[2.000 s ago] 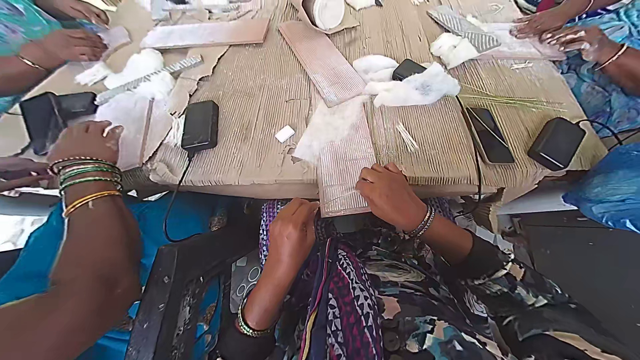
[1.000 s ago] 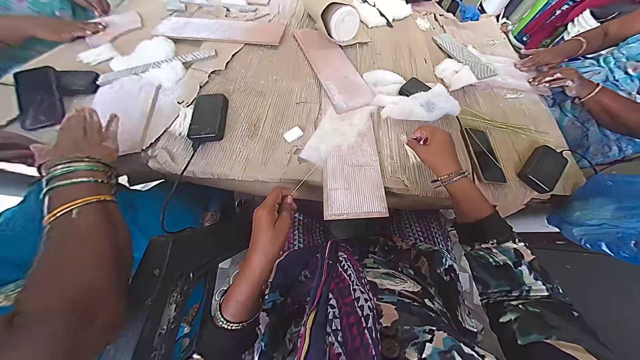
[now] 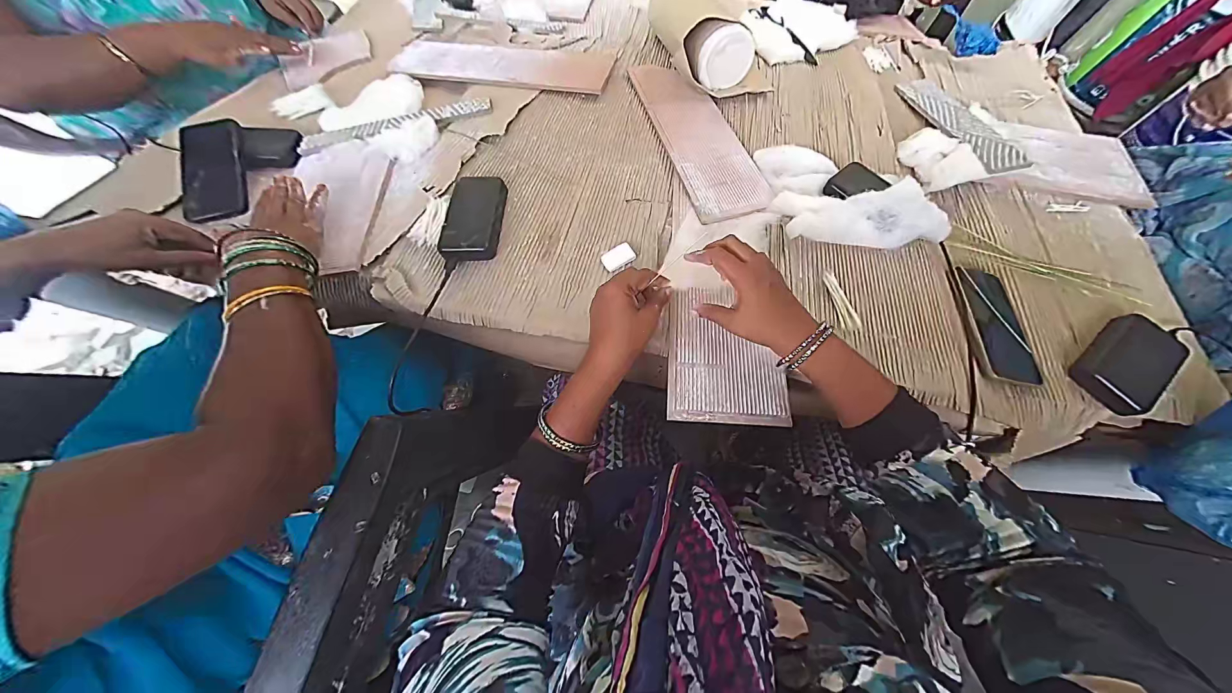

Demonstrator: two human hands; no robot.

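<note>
A ribbed, pale pink board (image 3: pixel 729 371) lies in front of me, its near end jutting past the table edge. Thin white fiber (image 3: pixel 717 236) covers its far part. My left hand (image 3: pixel 630 313) pinches a thin, pale stick or strand at the board's left side. Over the board, my right hand (image 3: pixel 746 289) has thumb and fingers apart near the fiber; whether it touches any strands is unclear. A second pinkish board (image 3: pixel 701 144) lies beyond, and cotton wool (image 3: pixel 871 217) rests to the right. A small white block (image 3: pixel 617 257) sits just left of my hands.
Corrugated cardboard (image 3: pixel 568 164) covers the table. A black box with a cord (image 3: pixel 473 218) lies left, a phone (image 3: pixel 999 325) and another black box (image 3: pixel 1128 364) right. A paper-wrapped roll (image 3: pixel 722 55) is at the back. A co-worker's arm (image 3: pixel 274 385) reaches in at left; others' hands work farther off.
Both hands were at the board's near end two seconds ago, then apart on either side of it. Now they are close together over its upper part, near the fiber.
</note>
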